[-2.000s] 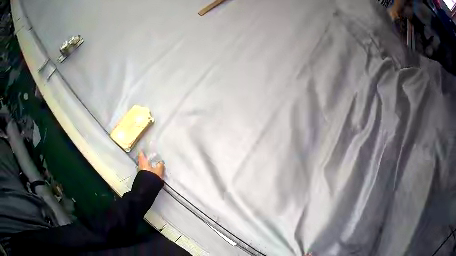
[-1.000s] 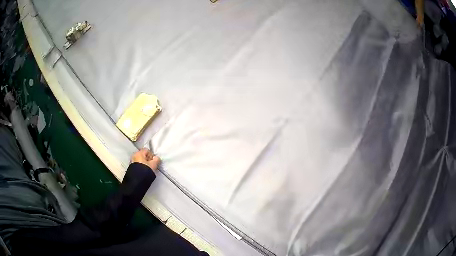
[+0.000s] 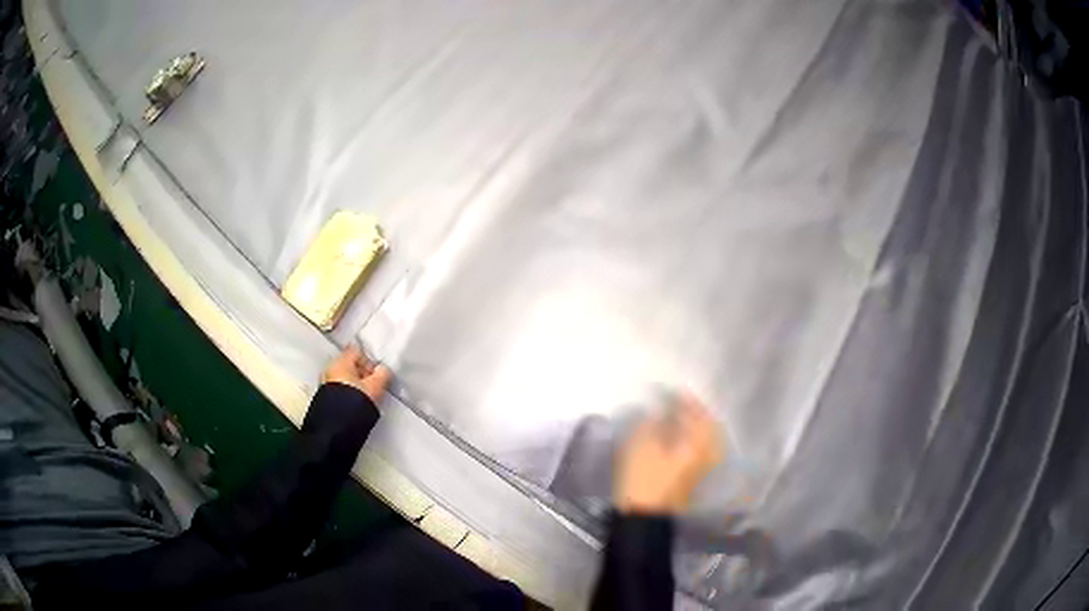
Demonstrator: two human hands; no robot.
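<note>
Smooth grey fabric [image 3: 514,179] covers the table, with long folds at the right. Its edge [image 3: 215,227] runs along the near side of the table. My left hand [image 3: 357,372] pinches the fabric edge just below the yellowish fabric weight [image 3: 336,270], which lies on the cloth. My right hand [image 3: 666,460] is blurred and over the fabric at the lower middle; the cloth is raised and creased beside it. Whether its fingers hold cloth is not clear.
A small shiny metal clamp [image 3: 173,86] lies on the cloth at the upper left. The pale table edge [image 3: 227,332] curves along the near side above a green floor [image 3: 179,382]. Another person's arm [image 3: 102,400] and grey clothing show at the left.
My right hand has come into view at the lower middle, and the fabric there has lifted and creased. My left hand closed on the fabric edge and stays there. The folds at the right have spread out.
</note>
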